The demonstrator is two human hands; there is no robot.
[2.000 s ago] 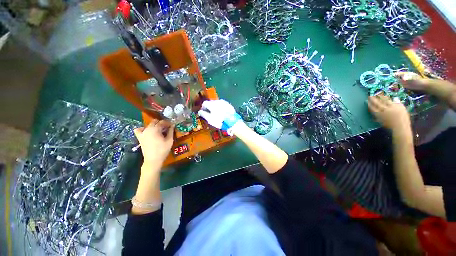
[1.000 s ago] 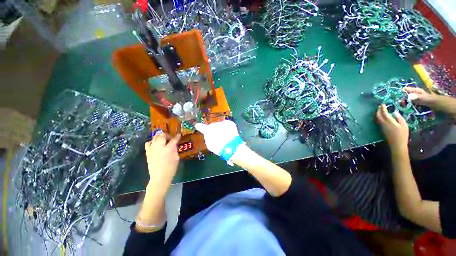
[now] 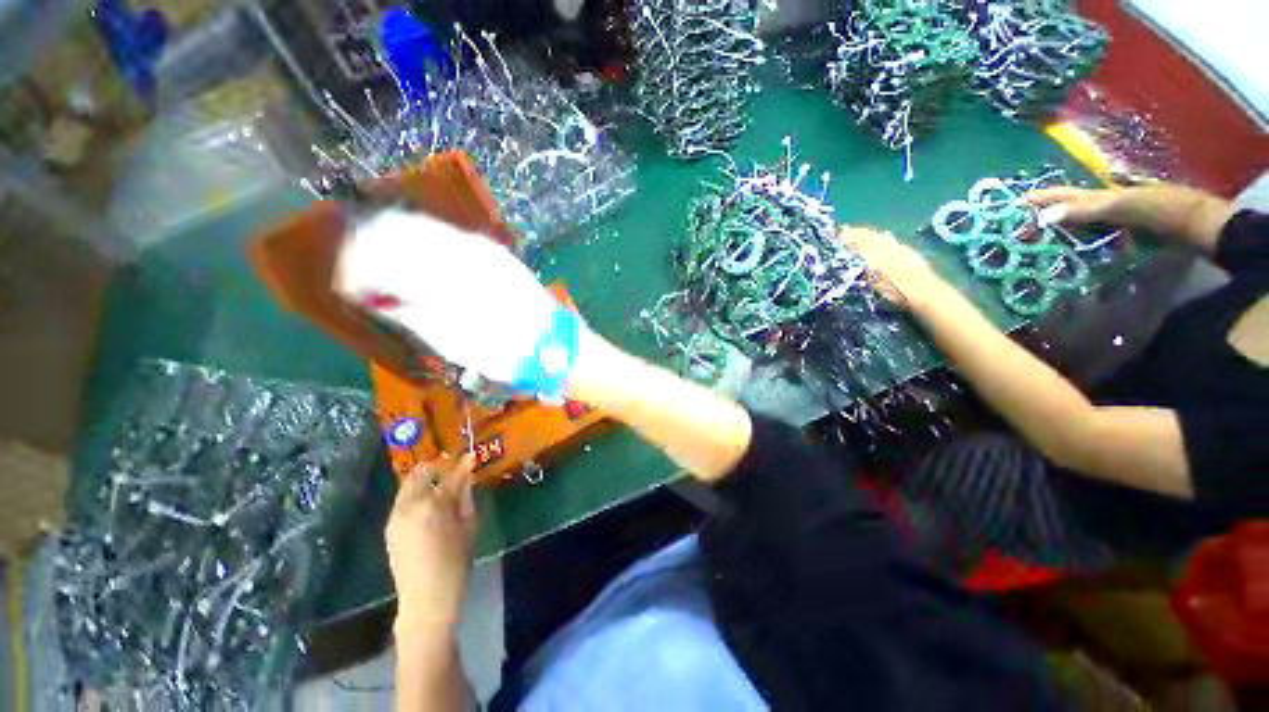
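Note:
The orange hand-lever press (image 3: 536, 442) stands on the green bench. My right hand (image 3: 452, 295), in a white glove with a blue wrist band, is closed over the press lever; a bit of its red grip (image 3: 377, 299) shows. The glove and forearm hide the fixture and most of the lever. My bare left hand (image 3: 433, 536) is at the press's front edge, fingers bunched beside the red display (image 3: 487, 451). A thin pale lead (image 3: 471, 417) shows just above these fingertips; whether they hold it I cannot tell. The green ring piece is not visible at the press.
Grey-white cable assemblies (image 3: 195, 515) lie on clear plastic at left, more (image 3: 557, 160) behind the press. A green harness pile (image 3: 759, 264) is right of the press. A neighbour's hand (image 3: 891, 264) touches it; their other hand (image 3: 1099, 205) is by green rings (image 3: 1023, 251).
My right hand has moved from the fixture up and left onto the lever, now lowered. My left hand has drawn back slightly toward me. The neighbour's one hand has reached to the harness pile.

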